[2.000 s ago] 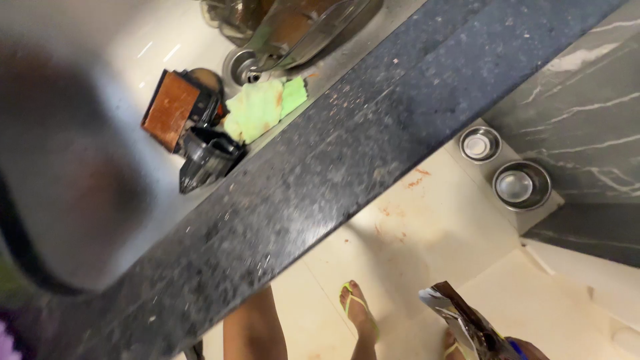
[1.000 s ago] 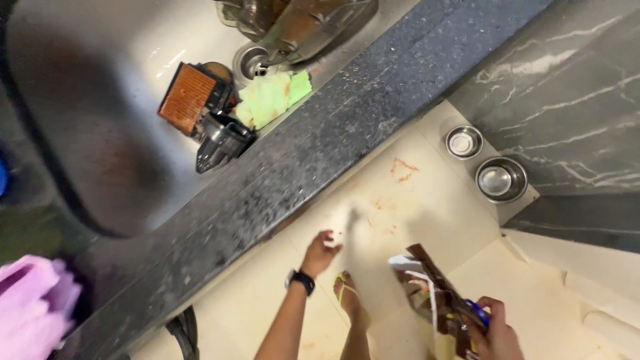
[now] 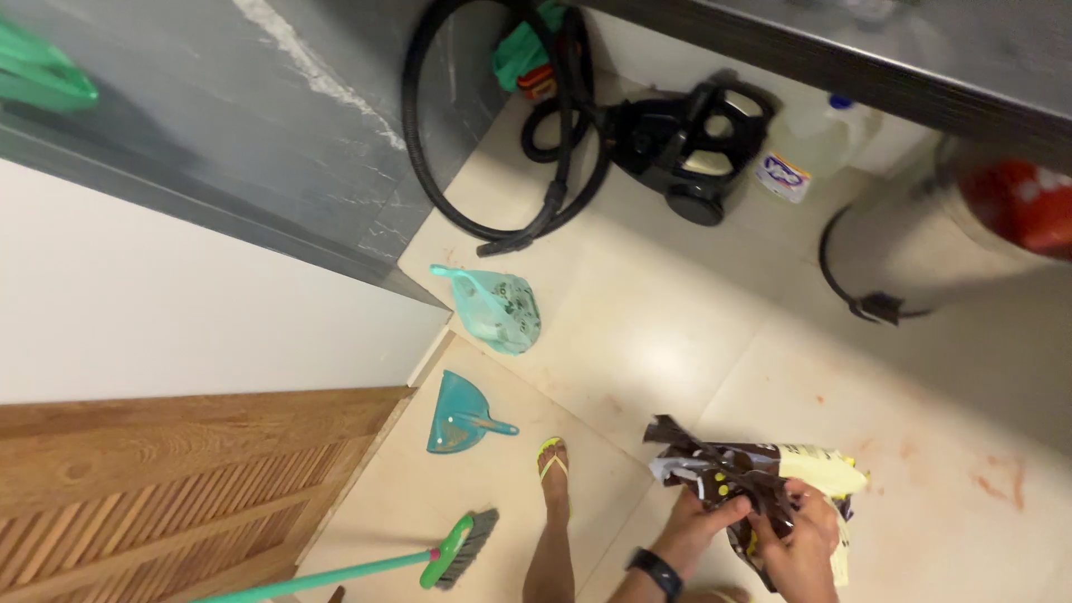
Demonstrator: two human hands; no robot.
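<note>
Both of my hands grip a brown and cream plastic package [image 3: 812,469] at the lower right of the head view. My left hand [image 3: 699,523], with a black band on its wrist, pinches the crumpled dark upper part. Close beside it, my right hand [image 3: 800,532] has its fingers and thumb around the same dark plastic. The package bears yellow spots and writing; its lower side is partly hidden by the hands. What it contains cannot be seen.
On the tiled floor lie a teal dustpan [image 3: 459,414], a green broom [image 3: 456,553], a tied teal bag [image 3: 498,310] and a black vacuum cleaner [image 3: 695,142] with its hose. A plastic jug [image 3: 808,146] and a metal bin [image 3: 913,243] stand under the dark counter. Reddish smears mark the floor.
The view has swung from the sink to the floor by the vacuum cleaner. My left hand, empty one second ago, now holds the package together with my right.
</note>
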